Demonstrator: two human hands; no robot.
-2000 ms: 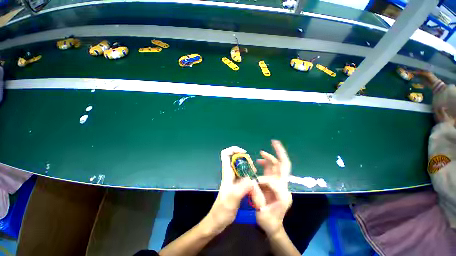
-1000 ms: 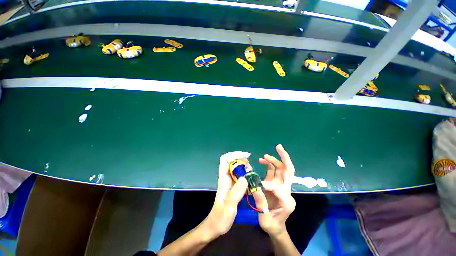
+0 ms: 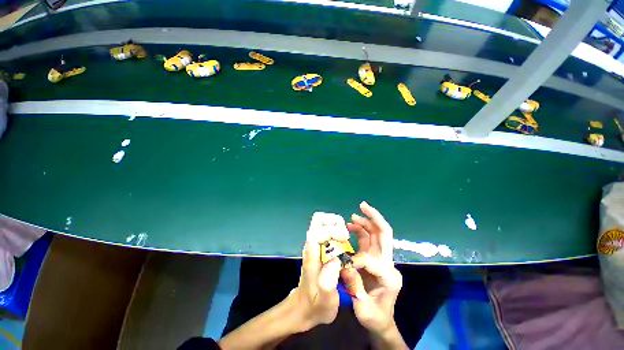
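A yellow housing shell (image 3: 331,250) with dark marks is in my left hand (image 3: 316,273), above the bench's front edge. My left fingers wrap over its far end and hide much of it. My right hand (image 3: 375,270) has its thumb and a finger at the shell's near right end, on a small dark part (image 3: 346,259). A bit of red wire shows under the right thumb. My other right fingers are raised and spread. The green board and the blue cell cannot be made out now.
The dark green bench (image 3: 205,178) has white marks. Beyond a pale rail (image 3: 287,121), a green conveyor lane carries several yellow shells and flat yellow strips. A slanted grey post (image 3: 534,72) stands at the right. A person's sleeve (image 3: 612,219) is at the right edge. Cardboard (image 3: 82,294) lies below left.
The shell has been turned in my hands, so the green board and blue part no longer show. The pieces on the lane have moved right. The right-hand person's hand has left view.
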